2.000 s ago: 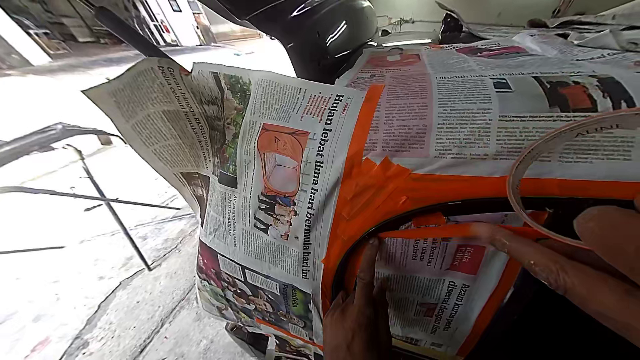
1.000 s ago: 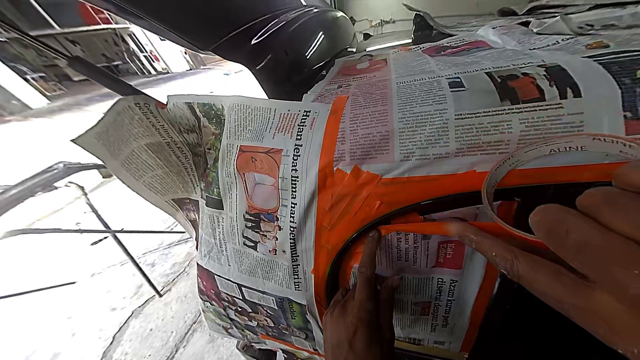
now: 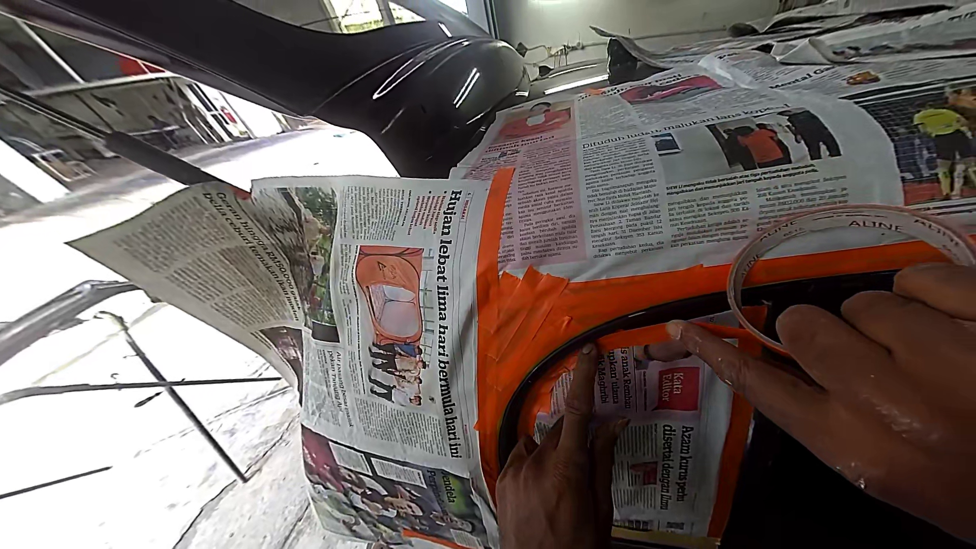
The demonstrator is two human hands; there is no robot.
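Newspaper sheets cover the vehicle's body, edged with orange masking tape. A curved black rim runs between the outer tape and a newspaper-covered opening. My left hand is low in the middle, its index fingertip on the orange tape inside the rim. My right hand comes in from the right; its index finger lies along an orange tape strip at the upper edge of the opening. A nearly used-up tape roll hangs around its fingers, its thin printed ring standing up. The thumb is hidden.
A glossy black body part rises behind the newspaper. At the left, a loose newspaper flap sticks out over the pale ground, near thin dark metal rods. More crumpled newspaper lies at the upper right.
My right hand and the tape roll have moved a little to the right relative to the newspaper. My left index finger stays near the curved rim.
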